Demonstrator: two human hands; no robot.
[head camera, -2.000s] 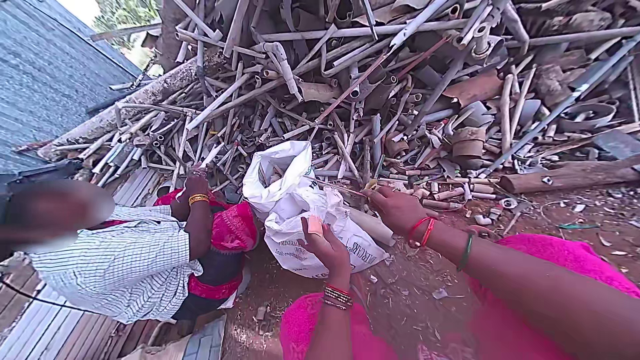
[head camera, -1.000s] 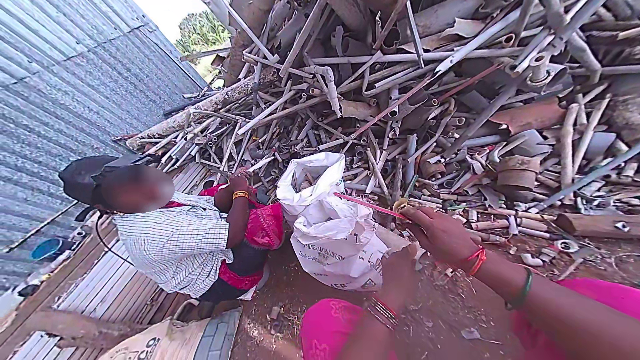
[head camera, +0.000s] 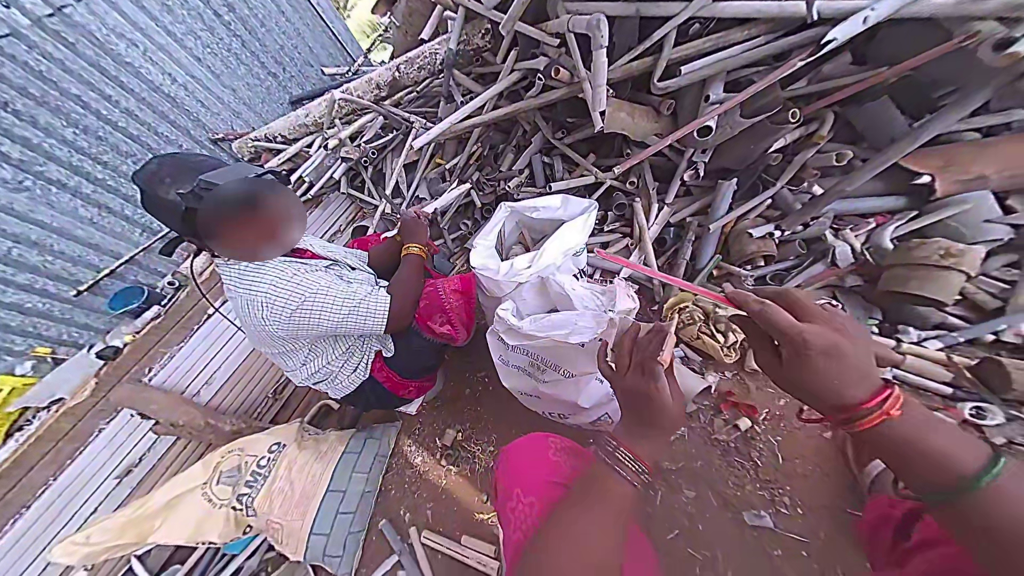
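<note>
My right hand (head camera: 800, 344) is closed around one end of a thin pinkish-red strip (head camera: 664, 278), like a blade, which points left over the white woven sacks. My left hand (head camera: 644, 380) holds a small pale, pinkish piece (head camera: 667, 346) at its fingertips, beside the front sack. That front white woven sack (head camera: 544, 352) bears printing and stands upright on the dirt. Behind it, another white sack (head camera: 520, 268) gapes, with pale pieces inside. A crumpled brown wrapper (head camera: 704, 326) lies between my hands, farther back.
A co-worker (head camera: 320, 320) sits at the left by the sacks, hands near the pile. Scrap plastic pipes (head camera: 576, 104) rise across the back. Slats (head camera: 192, 360), a beige sack (head camera: 216, 496) and a corrugated metal wall (head camera: 144, 96) occupy the left. Short pipe pieces (head camera: 460, 552) lie at the bottom.
The view has shifted left, bringing more of the co-worker and the beige sack into the frame. Both earlier frames show the strip in my right hand too.
</note>
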